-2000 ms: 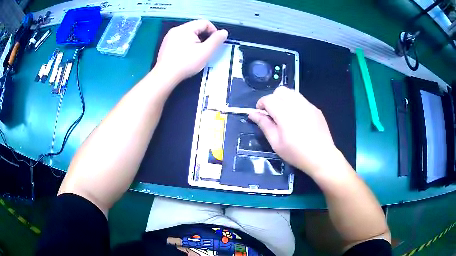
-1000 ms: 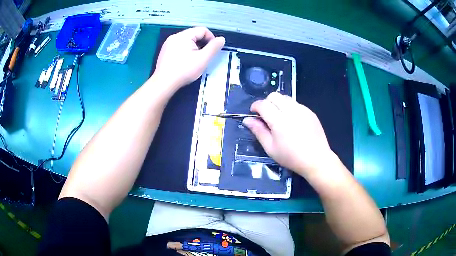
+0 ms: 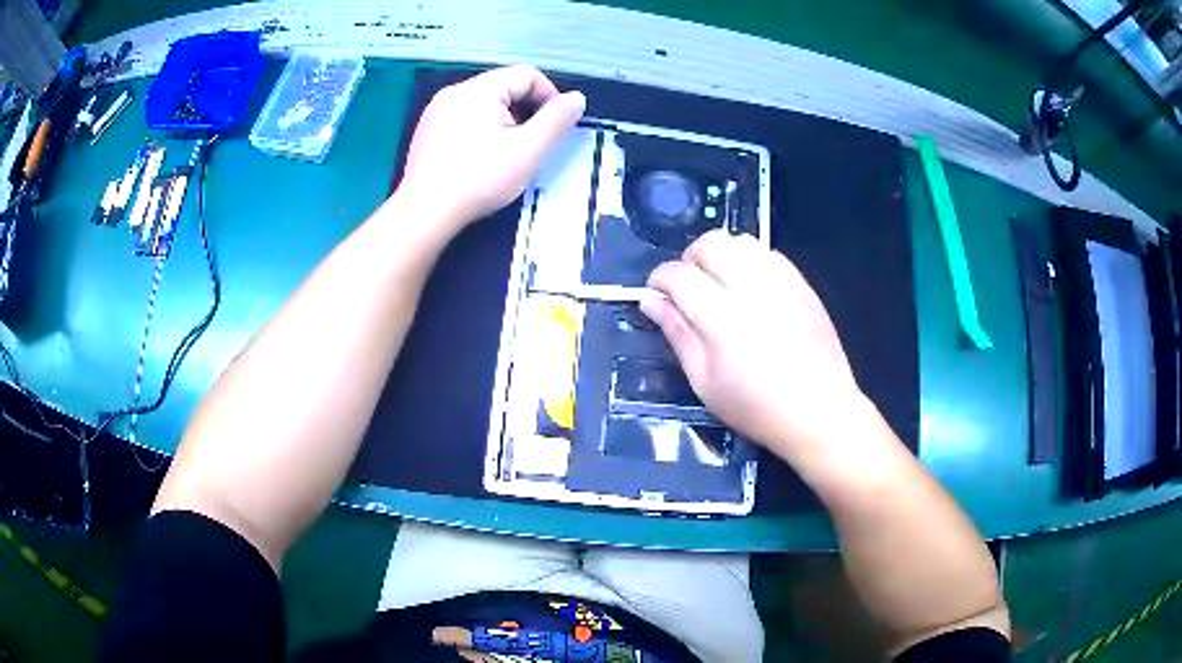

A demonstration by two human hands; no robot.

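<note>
The opened tablet-like chassis [image 3: 596, 495] lies on the black mat [image 3: 843, 259], with a pale strip on its left side and a yellow patch [image 3: 559, 363] on that strip. My right hand [image 3: 745, 330] holds thin tweezers [image 3: 603, 295] that point left across the chassis, with their tip over the pale strip. My left hand [image 3: 486, 143] rests at the chassis's upper left corner, thumb and forefinger near each other at the edge. I cannot tell whether it holds something. A round black part [image 3: 668, 197] shows near the far end.
A blue tray [image 3: 204, 84] and a clear box [image 3: 309, 106] stand at the far left, near short metal pieces [image 3: 149, 197] and a black cable. A green strip [image 3: 953, 246], a black strip [image 3: 1033, 337] and a black-framed panel [image 3: 1125, 356] are on the right.
Over the two seconds, the chassis and both hands have shifted slightly in view. The tweezers look pale again after looking dark one second ago. My left hand stays at the corner.
</note>
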